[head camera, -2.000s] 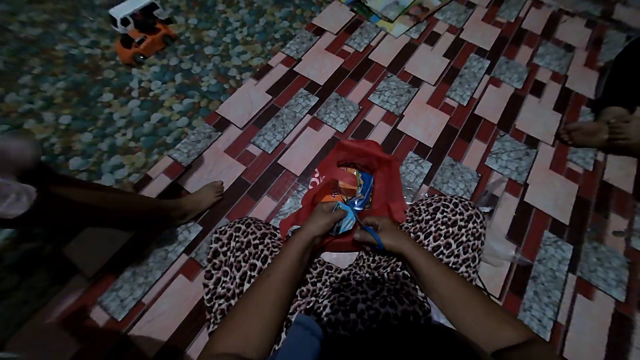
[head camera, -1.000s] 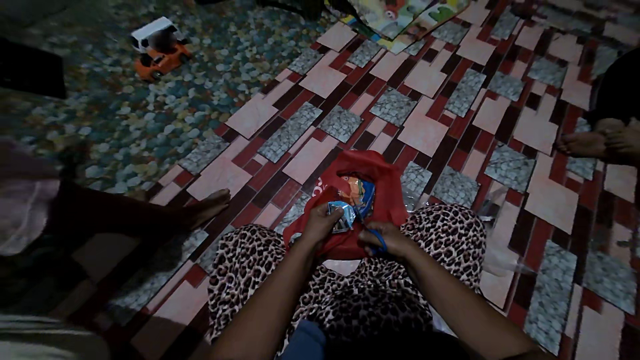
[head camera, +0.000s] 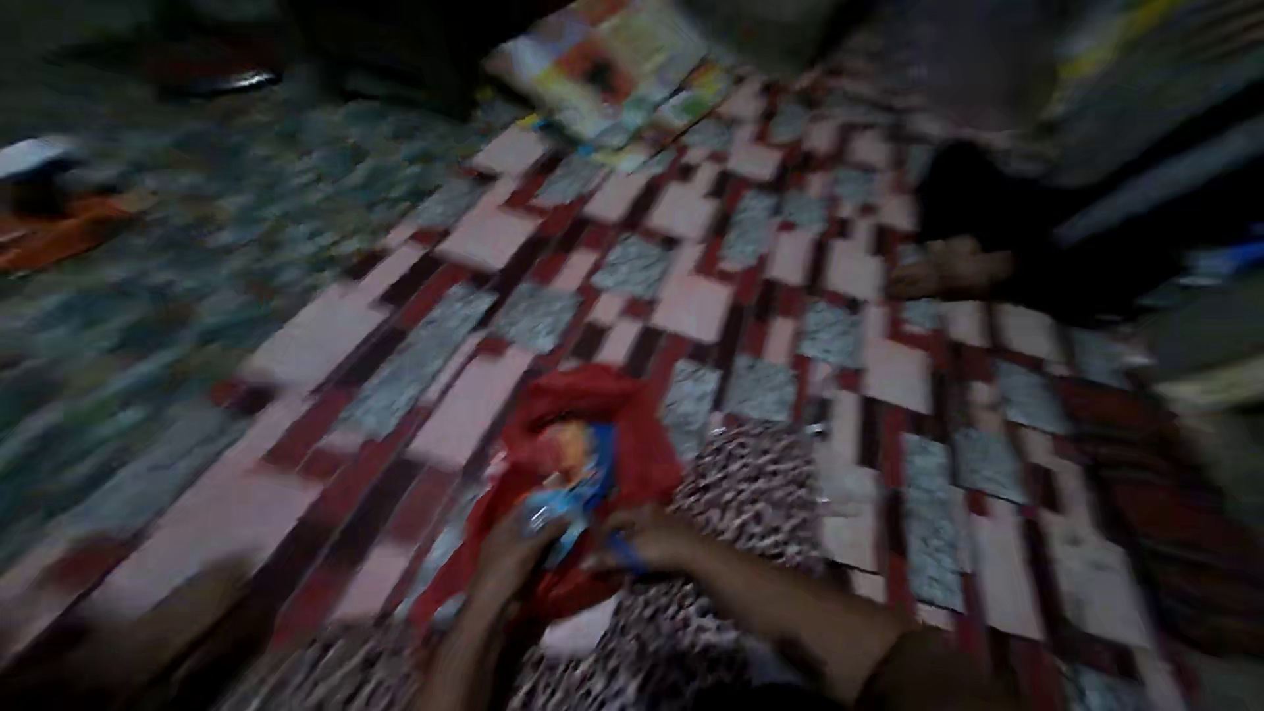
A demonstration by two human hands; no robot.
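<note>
A red bag (head camera: 632,425) lies open in the lap, over leopard-print cloth (head camera: 760,494). Inside it are shiny packets, one with orange and blue (head camera: 602,459). My left hand (head camera: 513,553) is closed on a light blue shiny packet (head camera: 556,509) at the bag's near side. My right hand (head camera: 642,541) is beside it at the bag's right edge, with a blue item (head camera: 625,553) at its fingers; blur hides whether this is held or worn. A small white patch (head camera: 581,630) shows below the bag.
Patterned tile-look flooring (head camera: 691,296) surrounds the lap, with a pebble-print mat (head camera: 267,227) on the left. An orange toy car (head camera: 59,232) and a white toy (head camera: 35,158) sit there. Printed sheets (head camera: 602,69) lie ahead. Another person's foot (head camera: 948,269) is at right, a blurred limb (head camera: 188,612) at lower left.
The view has swung to the right and is blurred. Both hands remain at the red bag, my left hand still on the light blue packet.
</note>
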